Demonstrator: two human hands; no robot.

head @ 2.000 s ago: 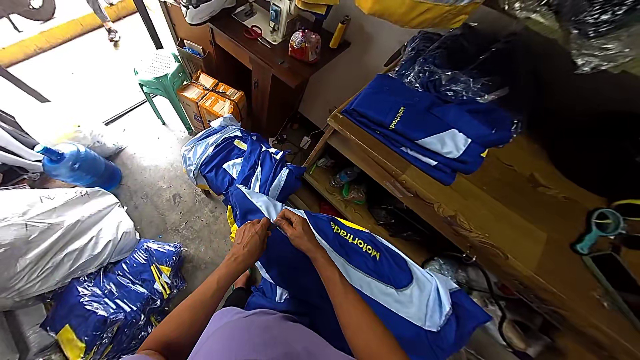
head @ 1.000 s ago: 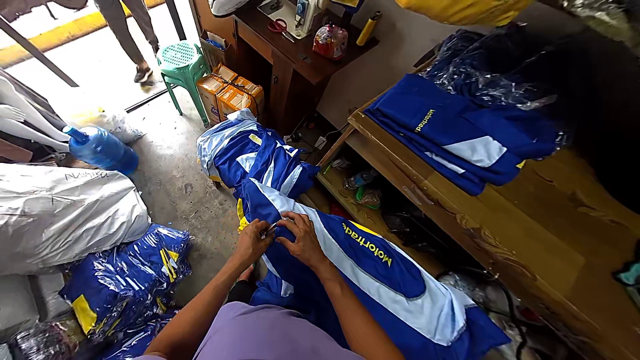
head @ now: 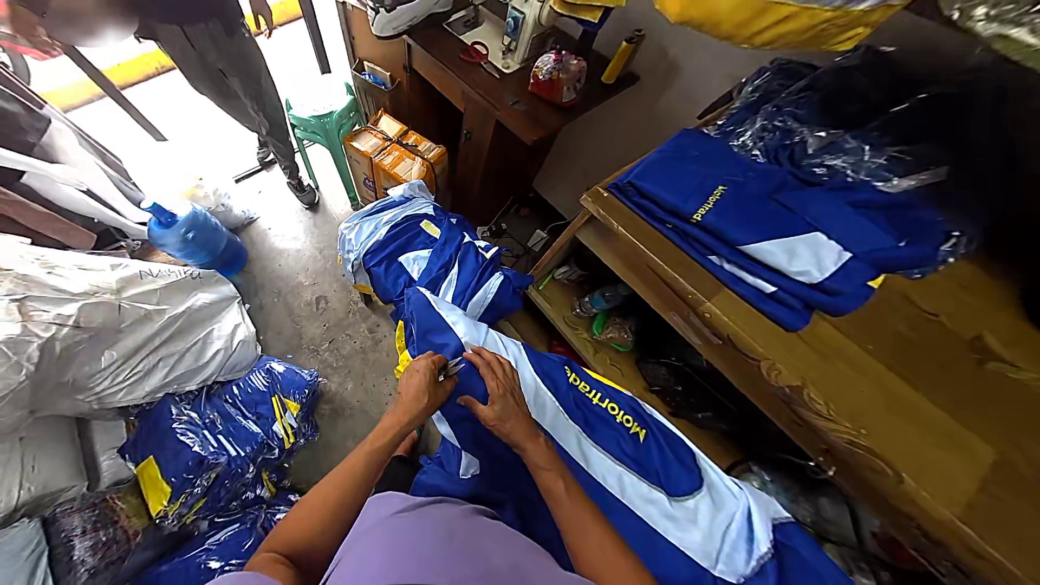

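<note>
A blue, white and yellow garment [head: 585,406] with yellow lettering lies across my lap and stretches to the lower right. My left hand [head: 426,386] is closed around a small metal tool [head: 449,370], perhaps thread snips, its tips over the cloth. Beside it, my right hand [head: 497,394] rests on the garment with fingers spread and thumb apart; whether it pinches any cloth cannot be told. Just beyond the hands, a heap of similar blue and white garments [head: 431,252] is piled up.
Folded blue garments [head: 731,211] lie on a wooden bench [head: 812,382] at right. At left are a white sack [head: 122,325], plastic-wrapped garments [head: 236,422] and a blue water jug [head: 195,236]. Ahead stand a green stool [head: 325,122], a box [head: 398,158], a sewing table [head: 520,106] and a person [head: 227,73].
The person beyond the stool has come further into view. My hands remain close together at the garment, the right one now flatter with its fingers more spread.
</note>
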